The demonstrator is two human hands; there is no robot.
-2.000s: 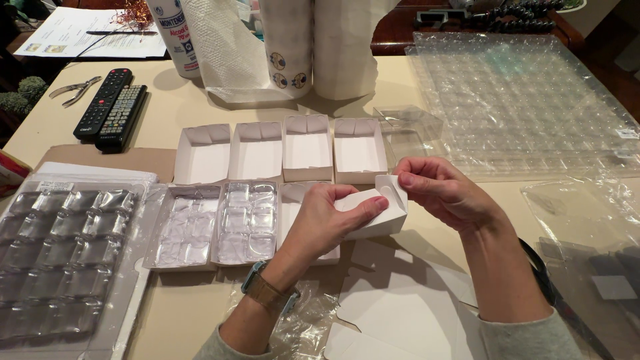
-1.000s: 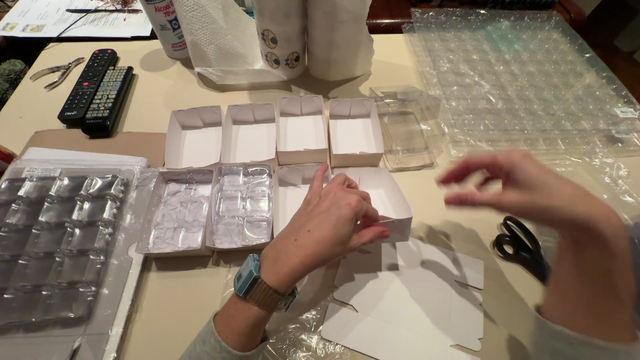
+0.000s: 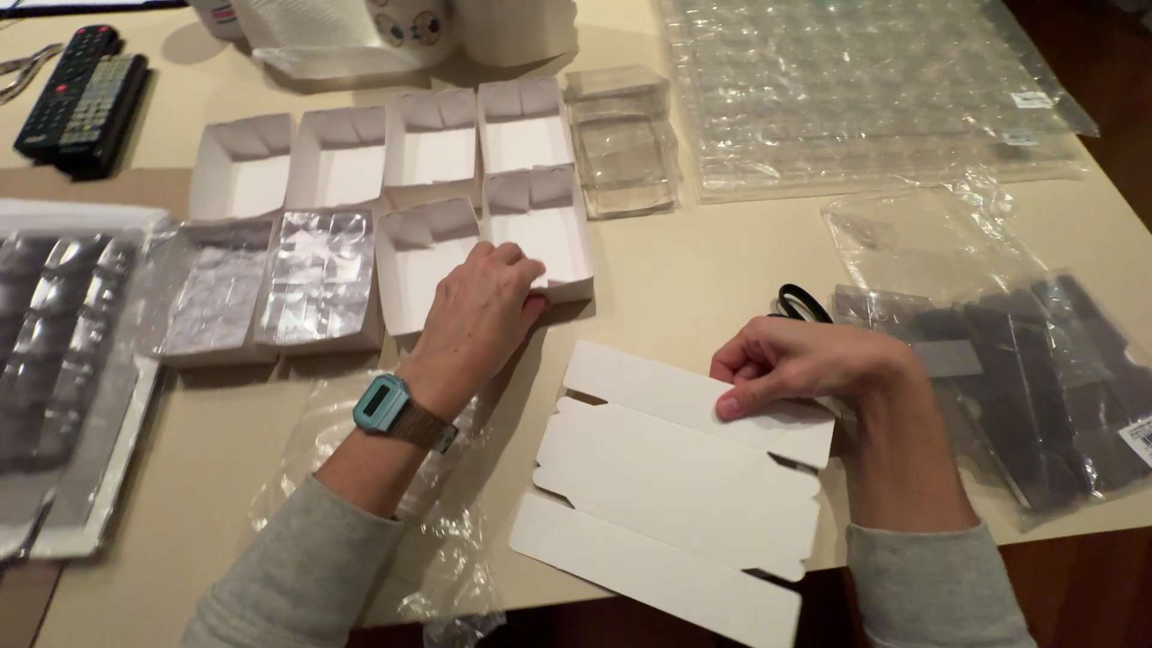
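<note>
My right hand [image 3: 792, 369] pinches the upper edge of a flat white die-cut cardboard blank [image 3: 675, 477], thumb on its face; the blank has slots along its sides and its lower end overhangs the table edge. My left hand [image 3: 490, 288], with a watch [image 3: 380, 405] on the wrist, rests with its fingertips at the near side of an open white cardboard box [image 3: 549, 225]. Whether it grips the wall cannot be told. Beside that box stands another white box [image 3: 423, 252], partly hidden by the left hand. Two boxes to the left hold clear plastic inserts [image 3: 319, 279].
Several open white boxes [image 3: 337, 157] form a back row, with a clear plastic tray [image 3: 625, 144] beside them. Clear plastic sheets [image 3: 864, 99] lie back right. Black scissors [image 3: 801, 301] and bagged dark pieces [image 3: 1026, 387] are at right, remote controls [image 3: 81, 108] back left.
The white box that my hands held up now stands at the right end of the front row. My right hand has come down onto the flat blank and taken hold of its edge.
</note>
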